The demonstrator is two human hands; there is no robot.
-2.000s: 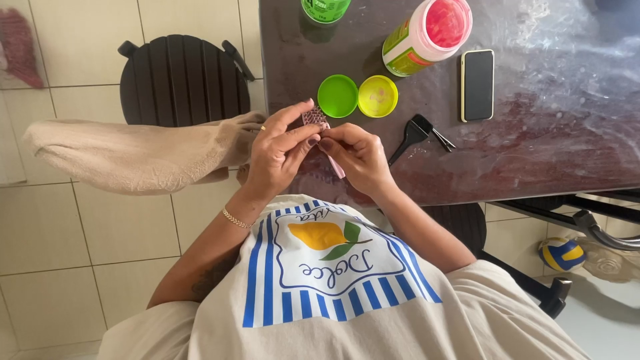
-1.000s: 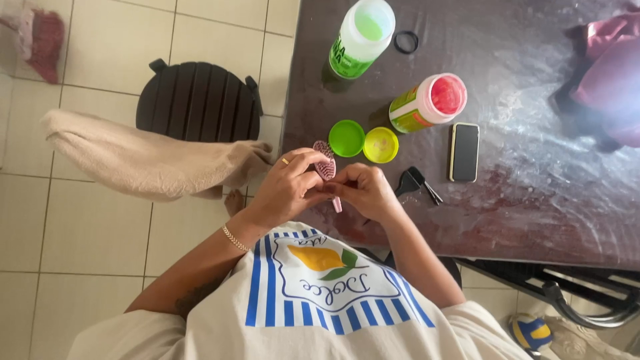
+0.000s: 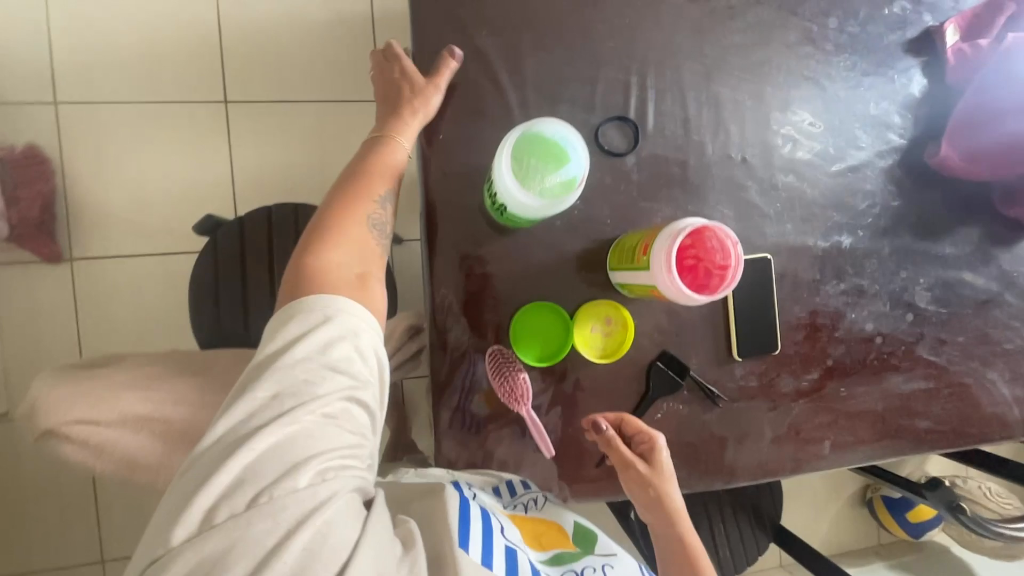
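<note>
My left hand (image 3: 410, 86) reaches out to the table's left edge, fingers over the edge and thumb apart; it seems to hold nothing. A pink hairbrush (image 3: 514, 386) lies bristles up near the front left of the table. To its right, my right hand (image 3: 636, 456) hovers above the handle of a black tint brush (image 3: 666, 376), fingers curled, and I cannot tell whether they pinch something small. Black hair clips (image 3: 707, 389) lie beside the tint brush. Behind the hairbrush sit a green lid (image 3: 541, 334) and a yellow lid (image 3: 604, 331), edges touching.
An open tub of green product (image 3: 538, 168), an open tub of pink product (image 3: 680, 260), a black hair tie (image 3: 617, 136) and a phone (image 3: 754, 307) are on the dark table (image 3: 848, 344). Black chairs (image 3: 256, 272) stand left and in front. Pink cloth (image 3: 984, 112) lies far right.
The pink hairbrush, held in both hands before, now lies on the table. My left hand has moved away to the table's left edge. My right hand has come off the brush.
</note>
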